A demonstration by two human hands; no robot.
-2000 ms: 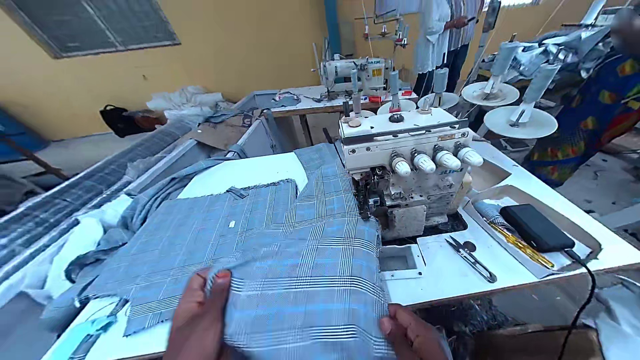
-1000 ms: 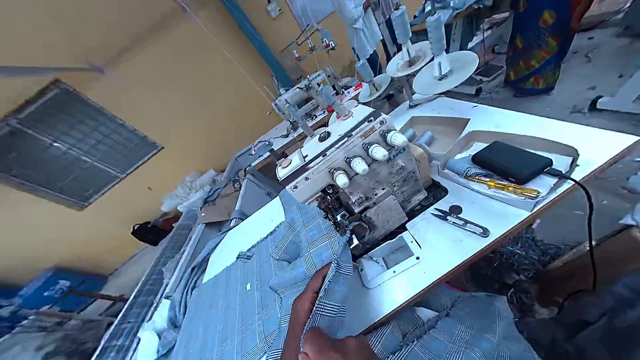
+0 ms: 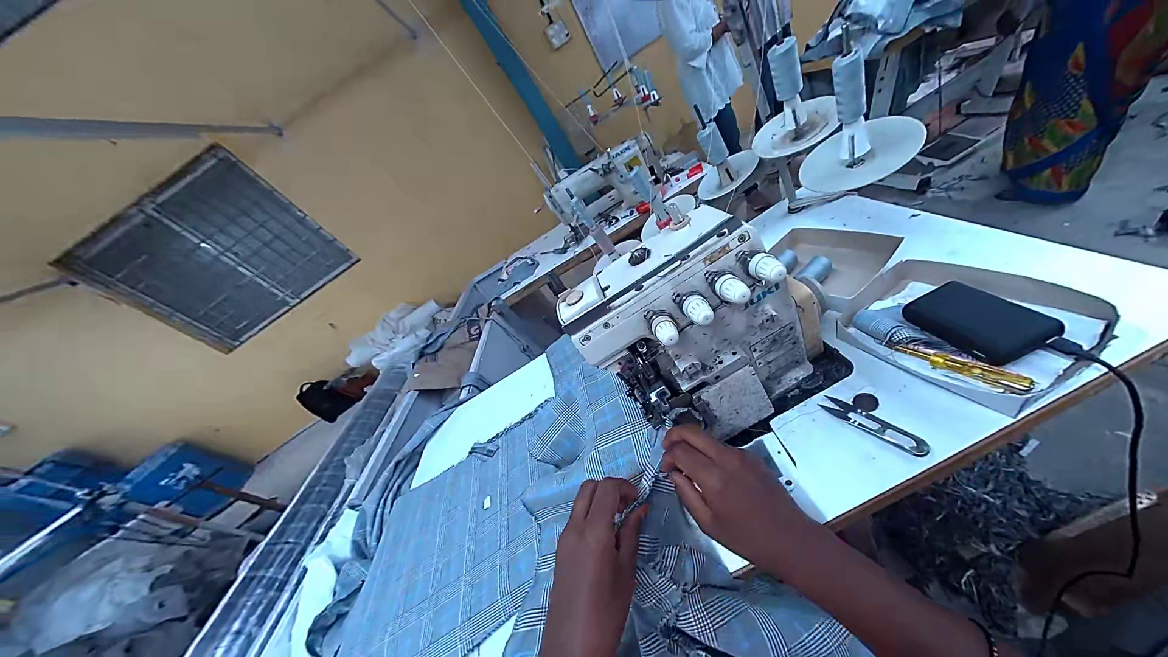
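A white Juki overlock sewing machine (image 3: 684, 310) with several white tension knobs stands on the white table. Grey-blue plaid fabric (image 3: 493, 520) spreads from its needle area over the table's left part and down the front edge. My left hand (image 3: 598, 538) pinches a fold of this fabric between thumb and fingers. Close to the presser foot, my right hand (image 3: 725, 484) grips the fabric's edge, nearly touching the left hand. The fabric under the presser foot is partly hidden by machine parts and fingers.
Thread snips (image 3: 876, 427) lie right of the machine. Beyond them, a cardboard tray (image 3: 1095, 315) holds a black power bank (image 3: 981, 321) with a cable, and screwdrivers (image 3: 967, 368). Thread cones (image 3: 849, 87) rise behind. Fabric scraps (image 3: 958, 520) fill the space below the edge. People stand farther back.
Both hands, wide apart on the fabric two seconds ago, are now close together near the presser foot. The fabric's near part has been gathered and hangs over the front edge. The view has tilted strongly.
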